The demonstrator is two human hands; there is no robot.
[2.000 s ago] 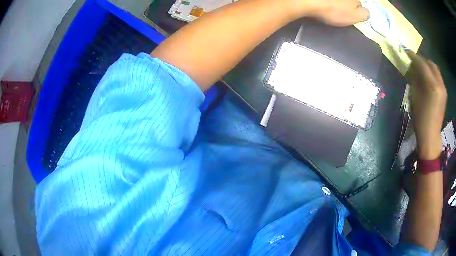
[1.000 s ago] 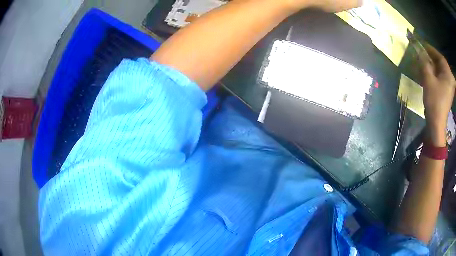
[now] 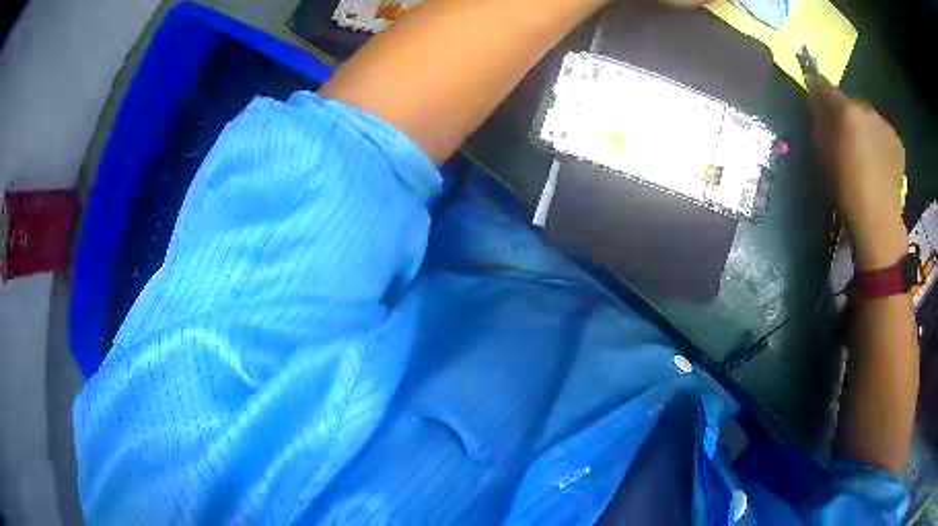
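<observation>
A phone assembly (image 3: 658, 132), glaring white with a dark rim, lies on a black foam pad (image 3: 643, 231) in front of me. Beyond it is a yellow paper sheet (image 3: 829, 31) with a pale blue patch (image 3: 766, 8), cut by the top edge. My right hand (image 3: 859, 154), above the red wristband, holds a small dark thin tool, likely tweezers (image 3: 807, 62), with its tip over the yellow paper. My left hand (image 3: 687, 3) is almost wholly cut off by the top edge, beside the yellow paper; its fingers are hidden.
A blue tote (image 3: 87, 247) stands left of my lap, with a red box (image 3: 41, 232) beyond it. Another phone part (image 3: 375, 12) lies past my left forearm, and another (image 3: 926, 257) at the right edge. A dark coiled cord (image 3: 746, 354) lies near the bench edge.
My right hand has moved left and up, with the tool tip now over the yellow paper. My left hand has slipped nearly out of the picture. The view has shifted slightly.
</observation>
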